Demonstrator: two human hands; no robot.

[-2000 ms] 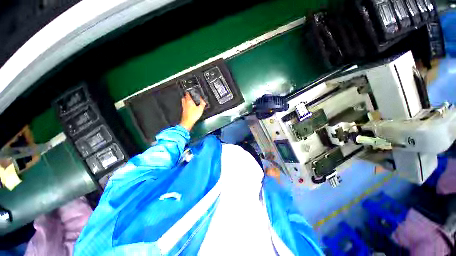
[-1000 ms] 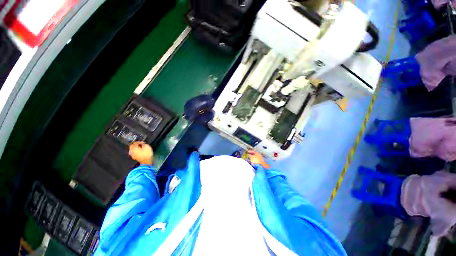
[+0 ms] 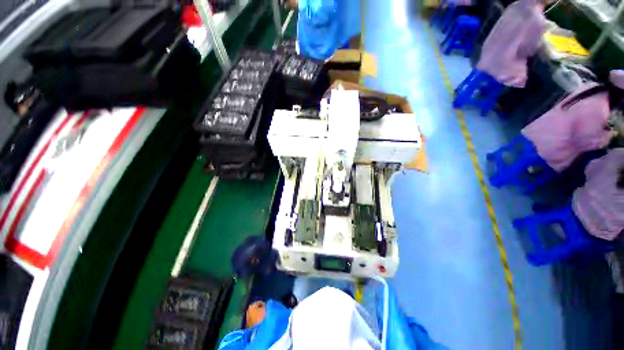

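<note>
The white twin-slide bench machine (image 3: pixel 344 147) stands in front of me. Its left slide carries a dark greenish fixture (image 3: pixel 308 222) and its right slide another one (image 3: pixel 365 226). A wide black parts tray (image 3: pixel 224 301) lies at the lower left with dark rectangular units (image 3: pixel 186 303) in its pockets. My left hand (image 3: pixel 255 314) is small and blurred beside the tray's right side, close to my blue sleeve; whether it holds anything cannot be told. My right hand is not visible.
Stacked black trays with units (image 3: pixel 236 102) stand left of the machine. A round dark object (image 3: pixel 252 257) is at its left front corner. A cardboard box (image 3: pixel 417 154) is behind it. A white, red-edged shelf (image 3: pixel 68 171) is at left. Seated people in pink are on blue stools (image 3: pixel 547 236) at right.
The view has turned and lifted, so the machine now appears upright in the centre with stacked trays behind. My left hand appears lower, away from the units. My right hand has dropped out of sight.
</note>
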